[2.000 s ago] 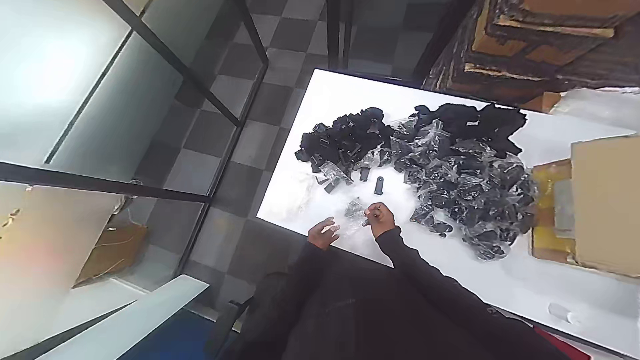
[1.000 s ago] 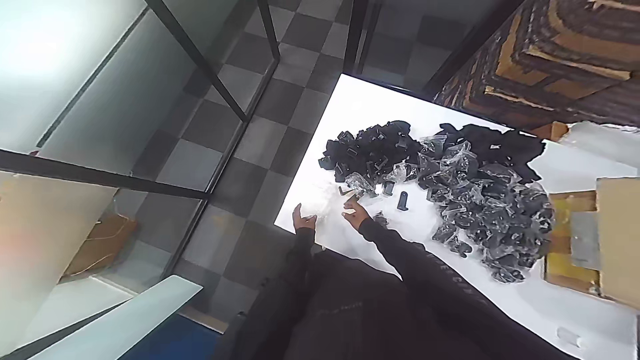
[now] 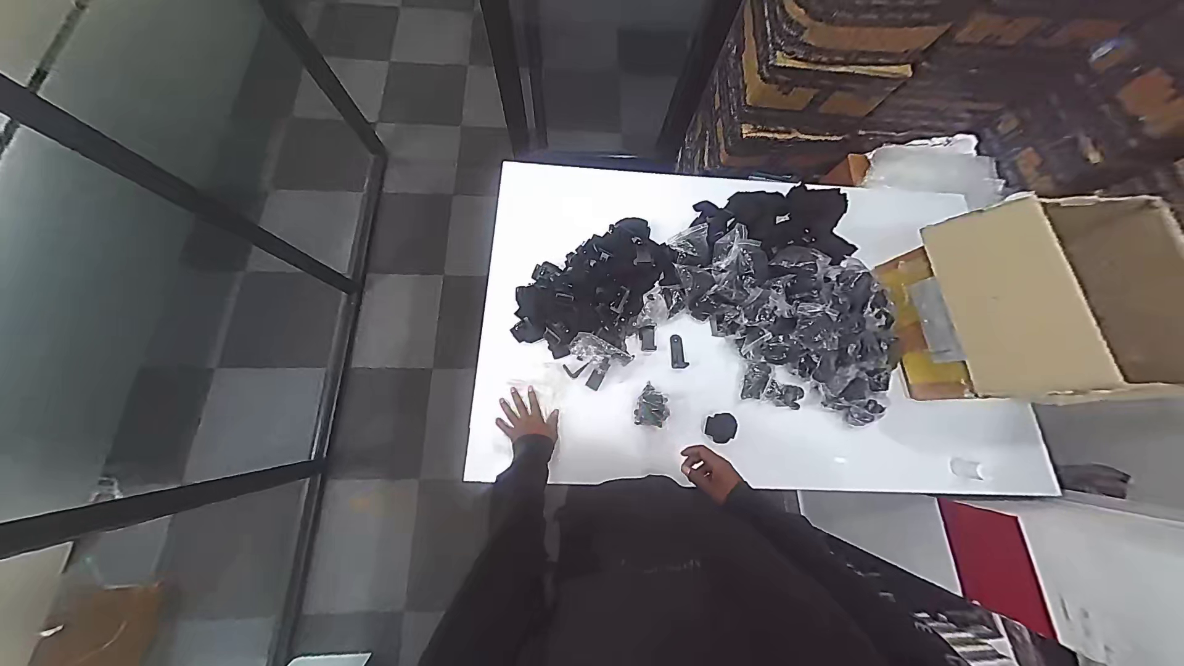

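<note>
My left hand (image 3: 527,418) lies with fingers spread at the table's left end, over clear plastic bags (image 3: 524,388), holding nothing. At the near edge, my right hand (image 3: 709,470) has loosely curled fingers with nothing visible in them. Just above it sits a round black part (image 3: 721,427). Between the hands, farther in, is a small bagged item (image 3: 651,405). A black oblong part (image 3: 679,351) and a smaller black piece (image 3: 647,338) lie beyond. Behind them are a heap of loose black parts (image 3: 592,287) and a heap of black parts in clear bags (image 3: 805,314).
The white table (image 3: 925,453) carries an open cardboard box (image 3: 1027,296) at right, with yellow tape beside it. A small clear item (image 3: 967,469) lies near the right corner. Stacked cardboard (image 3: 832,83) stands behind. Black-framed glass panels (image 3: 185,194) stand at left.
My hands have moved apart, the left flat on the table and the right to the near edge. A round black part and a bagged item now lie near them. The view has shifted clearly.
</note>
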